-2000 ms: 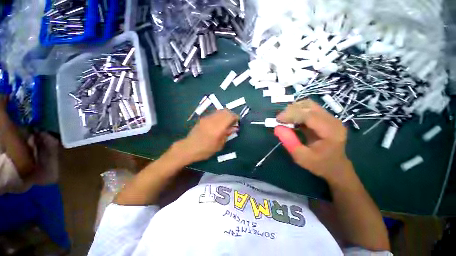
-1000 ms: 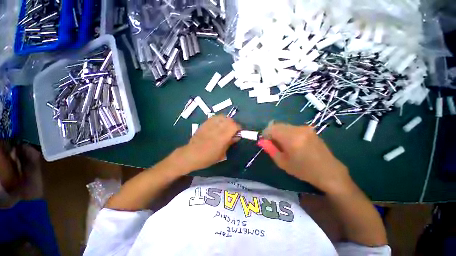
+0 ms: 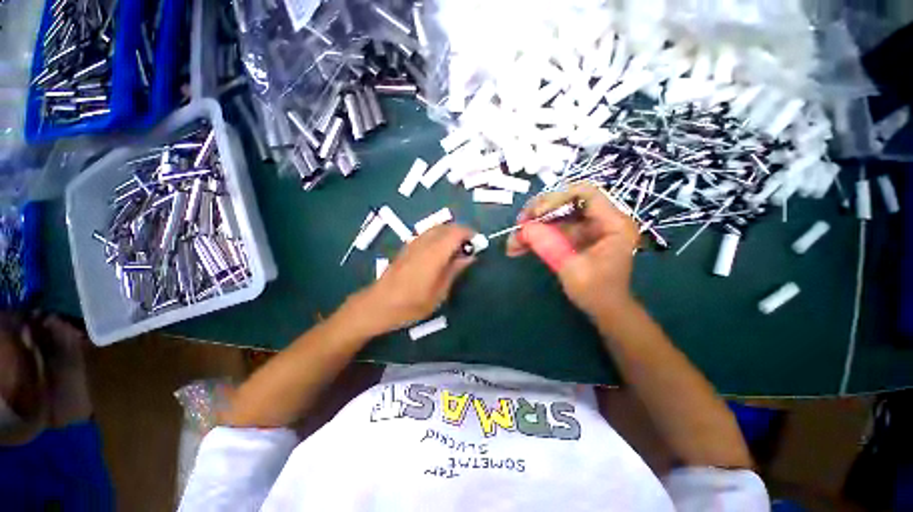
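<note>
My left hand (image 3: 423, 270) is closed on a short white sleeve (image 3: 480, 243), whose end shows at the fingertips beside a small dark round end. My right hand (image 3: 586, 245), with a pink-red cover on a digit, grips a stemmed insert (image 3: 561, 211). Its thicker part lies in the fingers and its thin pale stem points left toward the white sleeve; I cannot tell if the stem tip touches it. A few loose white sleeves (image 3: 396, 224) lie on the dark green tabletop beyond my left hand, and one (image 3: 427, 328) lies nearer me.
A translucent bin (image 3: 262, 240) of silvery pieces stands at left, with blue bins (image 3: 122, 70) behind it. A clear bag of metal tubes (image 3: 350, 110) lies at upper left centre. A white sleeve heap (image 3: 541, 90) and a pile of stemmed inserts (image 3: 691, 165) lie beyond my right hand.
My hands came together at the white sleeve, then my right hand moved up and slightly right, now with a stemmed insert in its fingers. The camera view has shifted.
</note>
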